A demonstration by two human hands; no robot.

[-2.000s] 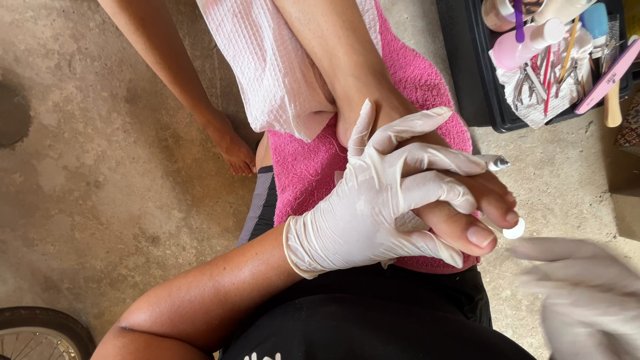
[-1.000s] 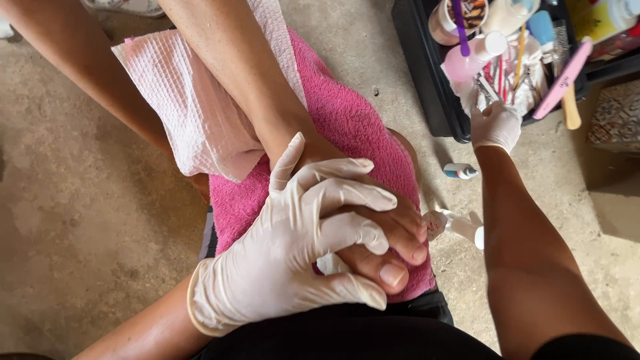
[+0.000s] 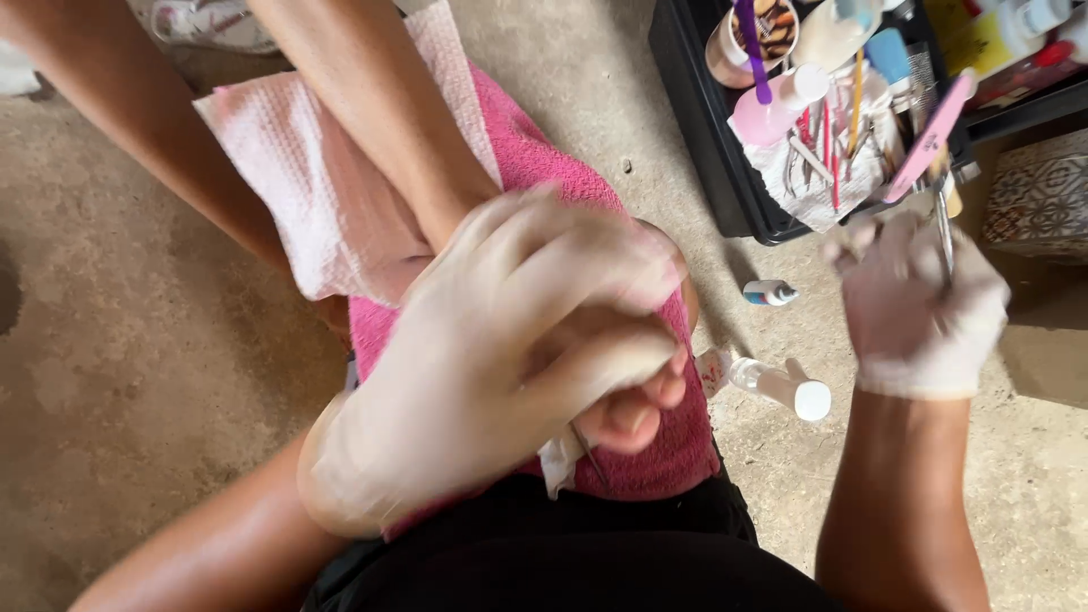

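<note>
My left hand (image 3: 501, 340), in a white glove and blurred, is curled over another person's foot (image 3: 625, 418), whose toes show below my fingers. The foot rests on a pink towel (image 3: 586, 183) over my lap, with a white textured paper towel (image 3: 289, 178) around the lower leg. A thin metal tool (image 3: 588, 450) and a bit of white tissue (image 3: 558, 463) lie by the toes. On the right, my gloved right hand (image 3: 922, 297) holds a slim metal tool (image 3: 943, 229) upright beside the black tray (image 3: 710, 144); its exact kind is blurred.
The tray bears a pink bottle (image 3: 765, 115), a pink nail file (image 3: 931, 140), metal implements on tissue and a tub (image 3: 722, 55). A small bottle (image 3: 769, 292) and a white-capped clear bottle (image 3: 786, 391) are on the concrete floor (image 3: 212, 357). A patterned box (image 3: 1041, 191) is at right.
My right hand has drawn back from the tray's implements and now holds a metal tool. My left hand has lifted and curled more over the foot.
</note>
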